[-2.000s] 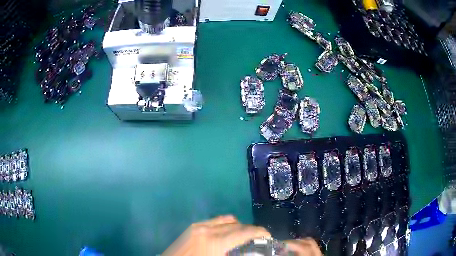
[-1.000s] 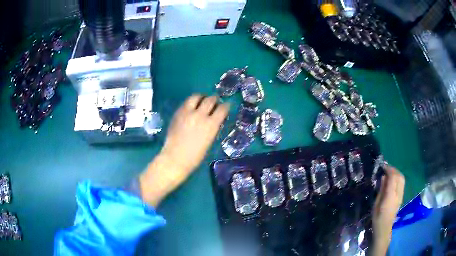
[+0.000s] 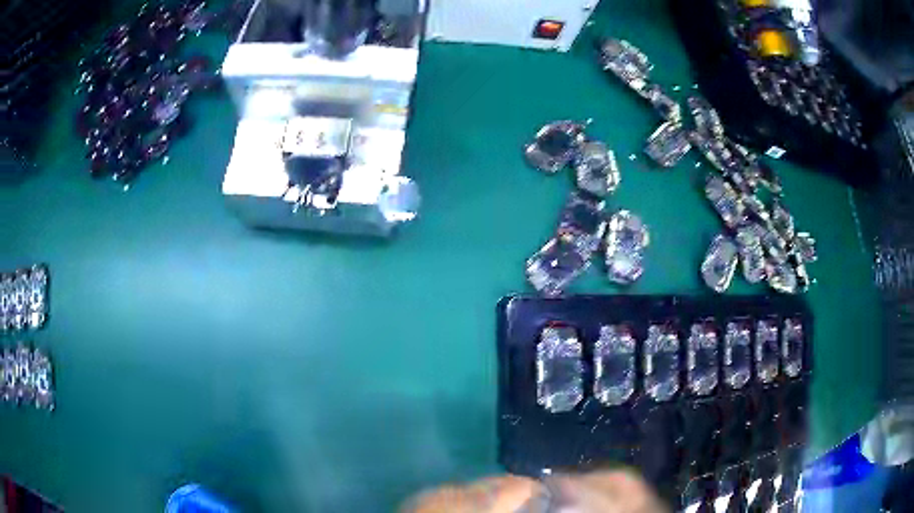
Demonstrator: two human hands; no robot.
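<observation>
My left hand (image 3: 479, 496) and my right hand (image 3: 609, 491) are close together at the bottom edge, blurred and cut off. Their fingertips and anything between them are hidden. A black blister tray (image 3: 591, 431) lies just beyond and to the right of them. Its back row holds several silvery-grey modules (image 3: 559, 369), side by side in their pockets. Loose modules (image 3: 626, 246) lie in a small group behind the tray. A longer pile of modules (image 3: 747, 225) lies farther right.
A white feeder (image 3: 321, 190) stands back left, with a clear plastic piece (image 3: 400, 198) at its right corner. A white box (image 3: 506, 20) is behind. Dark wired parts (image 3: 140, 95) are heaped far left. Silvery strips (image 3: 22, 299) lie at the left edge. A filled black tray (image 3: 802, 105) is back right.
My hands have come back together at the bottom edge, from beside the loose group and the tray's right end. The tray's back row has one more module at its right end; the loose group has one fewer.
</observation>
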